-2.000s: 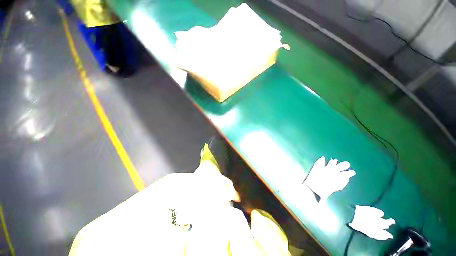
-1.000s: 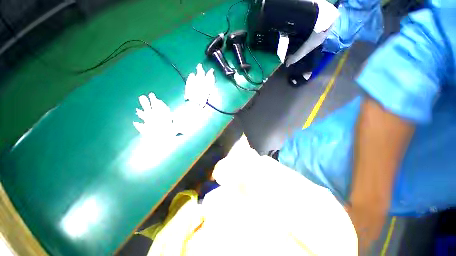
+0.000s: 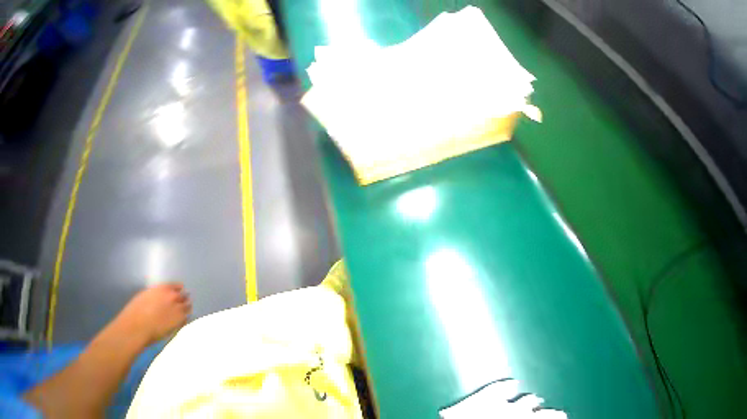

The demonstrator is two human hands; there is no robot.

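Note:
Neither my left hand nor my right hand is in view; only my pale yellow smock [image 3: 254,360] shows at the bottom. Nearest in front, a white glove [image 3: 501,401] lies on the green bench [image 3: 393,286], cut off by the bottom edge. Further up the bench, a wide white stack with ragged edges [image 3: 418,90] sits on a tan-yellow carton [image 3: 446,155]. The stack is overexposed, so its sheets cannot be told apart.
A blue-sleeved person's bare hand [image 3: 160,313] reaches in at lower left, beside me. Another person in yellow [image 3: 250,24] stands by the bench's far left side. Thin black cables [image 3: 651,327] lie on the darker green strip at right. Grey floor has yellow lines [image 3: 246,180].
The view has swung from the scanners and black box back to the carton. The blue-sleeved person now shows at left instead of right. Only one glove, partly cut off, shows clearly now.

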